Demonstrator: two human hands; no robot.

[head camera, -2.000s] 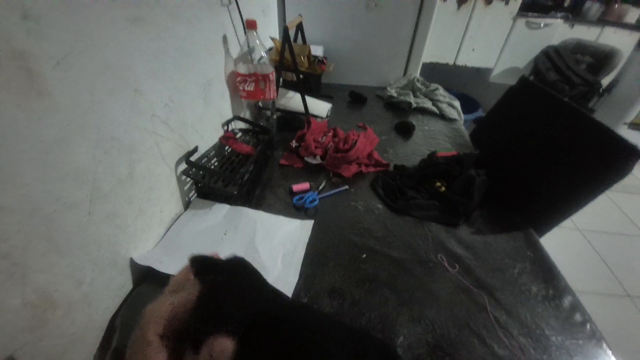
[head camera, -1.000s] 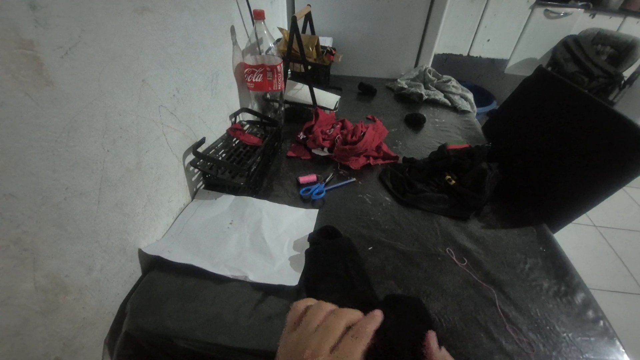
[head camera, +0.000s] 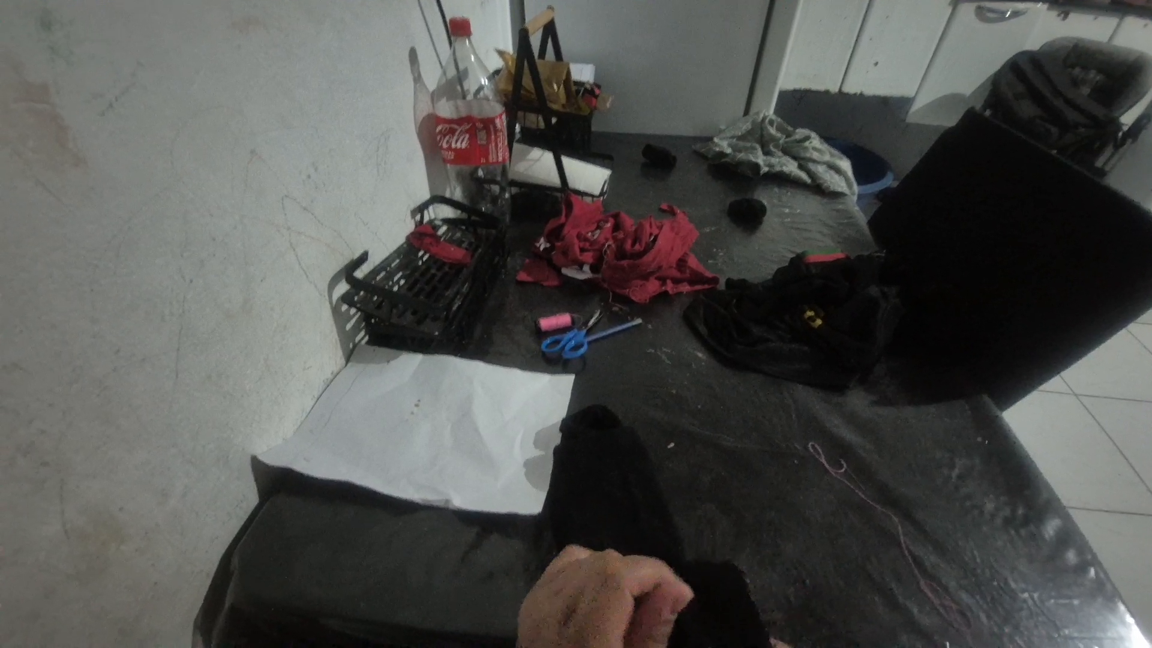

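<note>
My left hand [head camera: 603, 598] is at the bottom centre, its fingers closed on a black cloth [head camera: 607, 486]. The cloth stretches away from the hand over the dark table cover, beside the right edge of a creased white paper sheet [head camera: 432, 427]. Of my right hand [head camera: 779, 643] only a sliver of skin shows at the bottom edge, by the black fabric; its grip is hidden. Farther off lie blue-handled scissors [head camera: 567, 343], a pink thread spool [head camera: 553, 322] and a thin blue stick-like item [head camera: 616, 331]. A loose pink thread [head camera: 877, 508] trails on the right.
A black plastic basket [head camera: 423, 279] stands against the wall, near a large cola bottle [head camera: 471, 135]. Crumpled red cloth [head camera: 630, 247], dark clothing [head camera: 801, 324] and grey cloth [head camera: 778, 153] lie on the table. A black chair back [head camera: 1017, 261] borders its right side.
Two seconds ago my hand and the black cloth covered the paper's lower part; now they are right of it, and the cloth lies stretched out on the table.
</note>
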